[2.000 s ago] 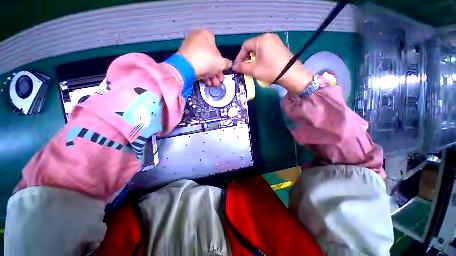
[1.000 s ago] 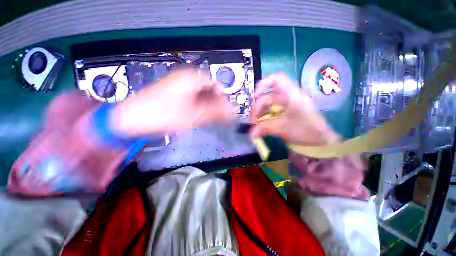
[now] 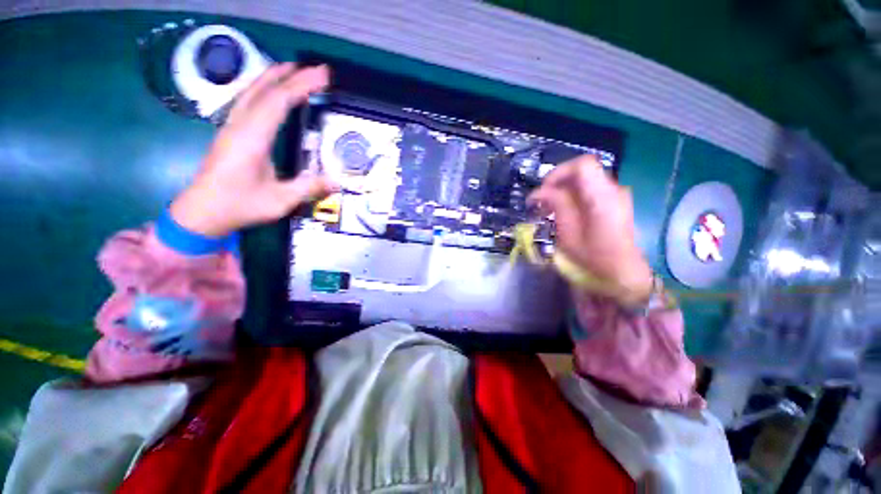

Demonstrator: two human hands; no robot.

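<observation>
The open laptop base [image 3: 483, 302] lies tilted in front of me, its dark mainboard [image 3: 449, 174] along the far half. A cooling fan [image 3: 354, 152] shows at the mainboard's left end. My left hand [image 3: 253, 164] is at the laptop's left edge, thumb and fingers apart around that edge, with nothing visible in it. My right hand [image 3: 591, 224] is blurred over the laptop's right part and covers the right fan area. Yellowish tape [image 3: 525, 243] hangs at its fingers, and a strip trails right past the wrist. A green daughterboard [image 3: 328, 281] sits at the lower left corner.
A loose white fan [image 3: 217, 60] lies beyond my left hand. A grey disc [image 3: 681, 241] with a red-and-white item [image 3: 708, 237] is right of the laptop. Clear plastic trays [image 3: 807, 275] stand far right. A pale ribbed rail [image 3: 541, 63] runs along the far side.
The view has turned and shifted left. My left hand has moved from over the laptop's middle to its left edge. My right hand is now over the laptop's right part, still with tape.
</observation>
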